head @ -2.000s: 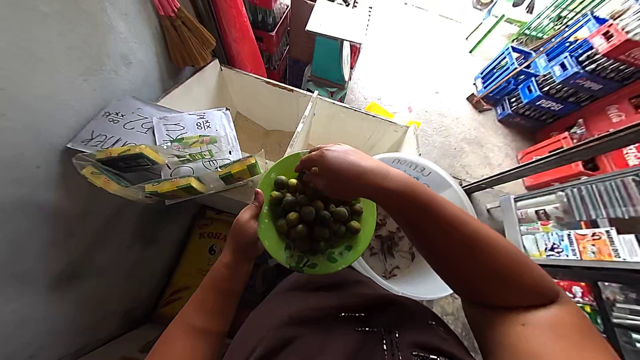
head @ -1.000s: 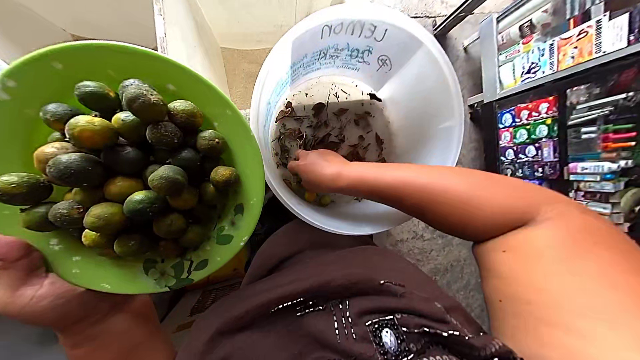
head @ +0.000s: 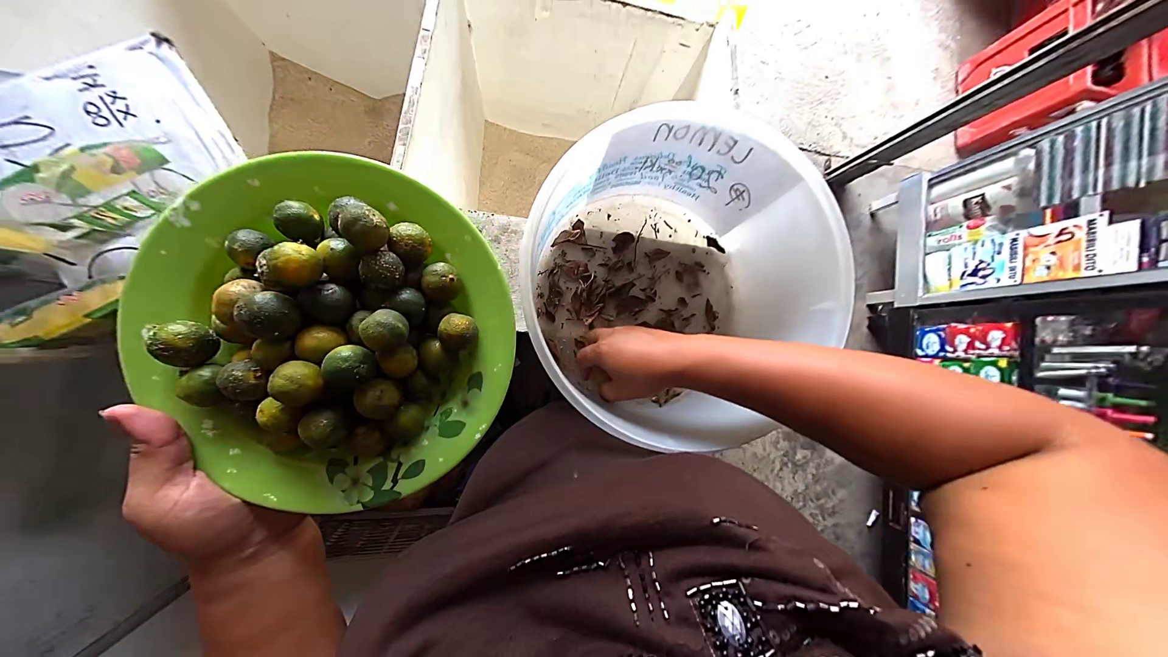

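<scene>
My left hand grips the lower left rim of a green plastic plate with a flower print. Heaped on it are many small round green and yellowish citrus fruits. To the right stands a white plastic bucket with handwriting on its inner wall. Dry brown leaves and bits lie over its bottom. My right hand reaches down inside the bucket, fingers curled at the debris near the wall closest to me; whether anything is between the fingers cannot be seen.
Behind the plate and bucket is a divided whitish bin with brownish grains at its bottom. Printed plastic packs lie at the left. A shelf rack with small packaged goods stands at the right, with red crates beyond it.
Two seconds ago my right hand was on the fruits in the plate; it is now down in the bucket. The plate has moved to the left of the bucket, held by my left hand.
</scene>
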